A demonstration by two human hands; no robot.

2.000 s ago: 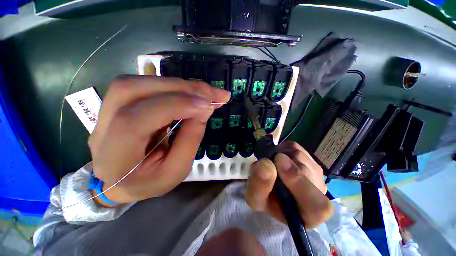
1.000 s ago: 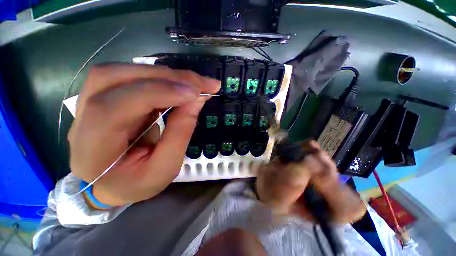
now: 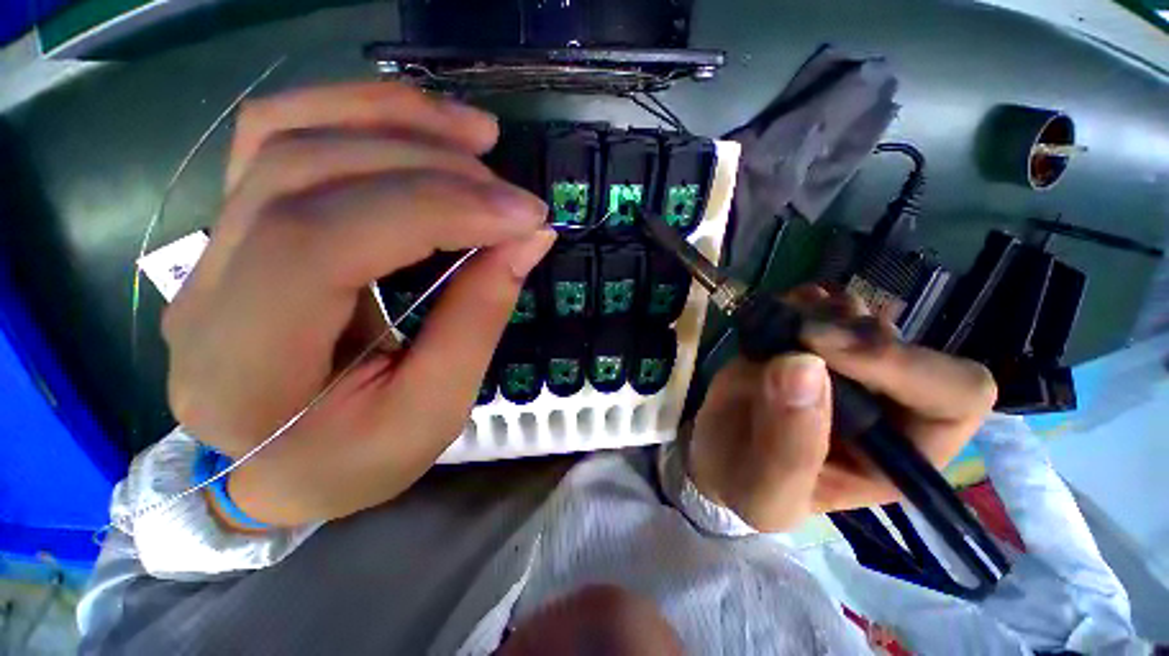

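Observation:
My left hand (image 3: pixel 346 295) pinches the thin solder wire (image 3: pixel 305 408) between thumb and forefinger; its short end reaches a green circuit board (image 3: pixel 624 201) in the top row. My right hand (image 3: pixel 833 423) holds the soldering iron (image 3: pixel 885 442) by its black handle. The iron's tip points up-left and is at or close to that same board; contact cannot be told. Black housings (image 3: pixel 573 265) with green boards sit in three rows in the white tray (image 3: pixel 712 231). My left hand hides the tray's left part.
A black fan box (image 3: pixel 545 64) stands beyond the tray. A grey cloth (image 3: pixel 820 135) lies at its right corner. A black labelled box (image 3: pixel 897 282), an angular black piece (image 3: pixel 1032 314) and an open cylinder (image 3: pixel 1049 147) are at right. A white card (image 3: pixel 173 265) lies left.
The iron has come from lower right to the top-row board, with its handle now tilted further right. My left hand's solder end has moved right to that board. The whole view has shifted slightly.

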